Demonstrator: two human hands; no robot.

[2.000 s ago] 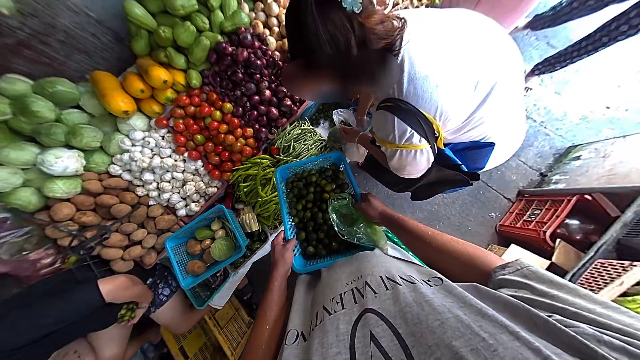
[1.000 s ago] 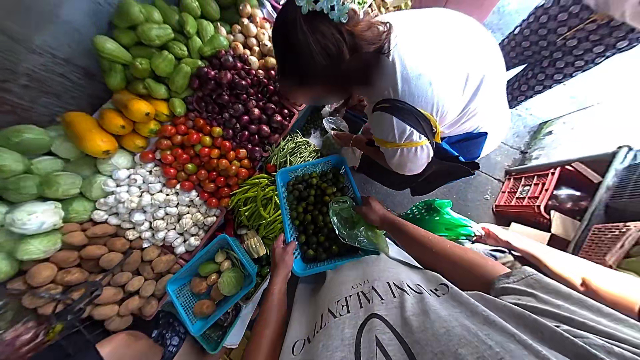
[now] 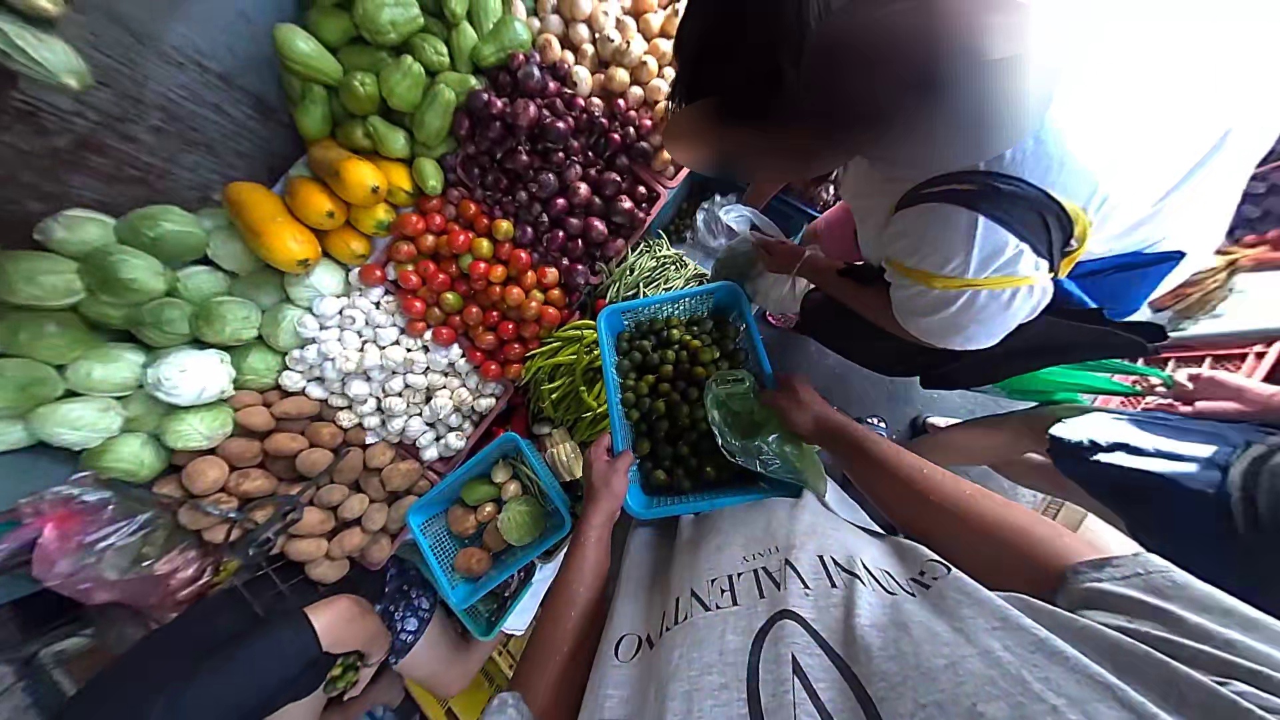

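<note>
My left hand (image 3: pixel 607 478) grips the left rim of a blue plastic basket (image 3: pixel 612 400) held against my shirt. Small dark green citrus fruits (image 3: pixel 672 400) fill the basket. On its right side my right hand (image 3: pixel 800 410) holds the basket's edge together with a green-tinted clear plastic bag (image 3: pixel 765 430), which lies partly over the fruits. Whether the bag contains anything, I cannot tell. Green chili peppers (image 3: pixel 568 380) and string beans (image 3: pixel 655 270) lie just beyond the basket's left and far edges.
Tomatoes (image 3: pixel 480 280), garlic (image 3: pixel 385 370), red onions (image 3: pixel 560 150), potatoes (image 3: pixel 320 480) and cabbages (image 3: pixel 130 320) lie in heaps at left. A smaller blue basket (image 3: pixel 425 530) holds mixed vegetables. A person in white (image 3: pixel 960 260) bends close ahead, handling plastic bags. Another person's hand (image 3: pixel 1225 392) holds a green bag at right.
The person with the green bag has come further into view at right. The person in white now appears nearer, bent over the stall. My hands still hold the basket and plastic bag.
</note>
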